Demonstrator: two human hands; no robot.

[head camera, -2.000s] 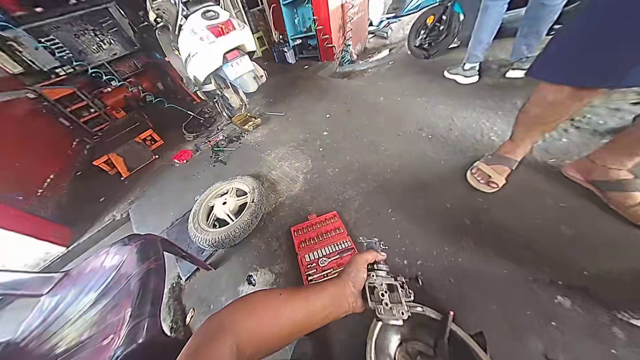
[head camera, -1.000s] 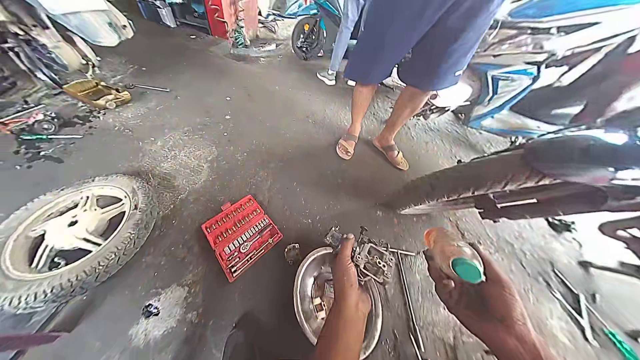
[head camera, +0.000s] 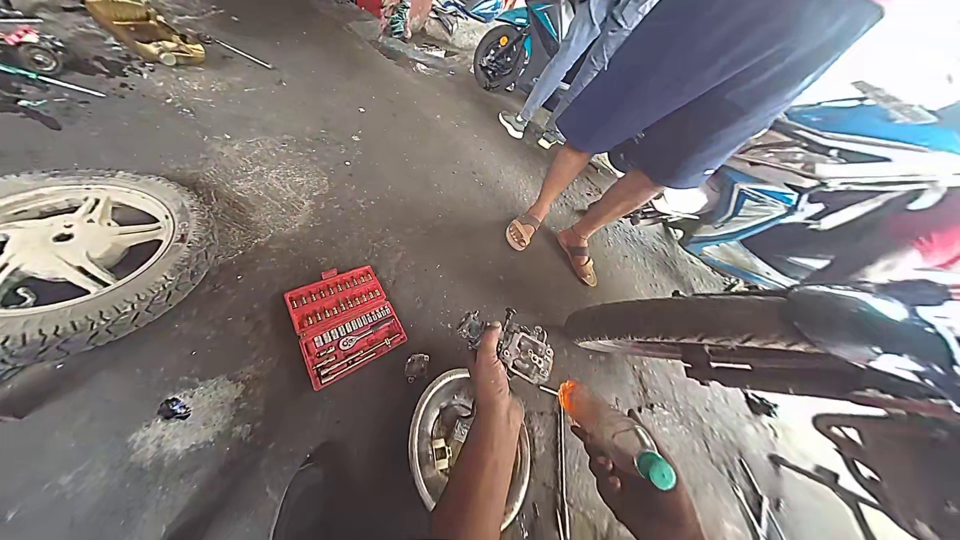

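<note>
My left hand (head camera: 495, 375) holds a metal carburetor (head camera: 529, 354) above a round metal bowl (head camera: 420, 442) with small parts in it. To its right, my right hand (head camera: 626, 480) is closed around a screwdriver (head camera: 600, 416) with a clear handle, orange at the front and green at the butt. Its thin shaft points at the carburetor's lower edge; whether the tip touches cannot be told. A small dark metal part (head camera: 417, 367) lies on the floor by the bowl. An open red socket set (head camera: 349, 326) with a ratchet lies farther left.
A wheel with a tyre (head camera: 97, 262) lies at left. A motorcycle tyre (head camera: 637, 322) reaches in from the right, near my right hand. A person in sandals (head camera: 577, 255) stands ahead. Long metal rods (head camera: 562, 465) lie beside the bowl; a yellow floor jack (head camera: 146, 34) is at upper left.
The view has swung right. My right hand, out of view two seconds ago, is now beside the carburetor with the screwdriver. My left hand still holds the carburetor.
</note>
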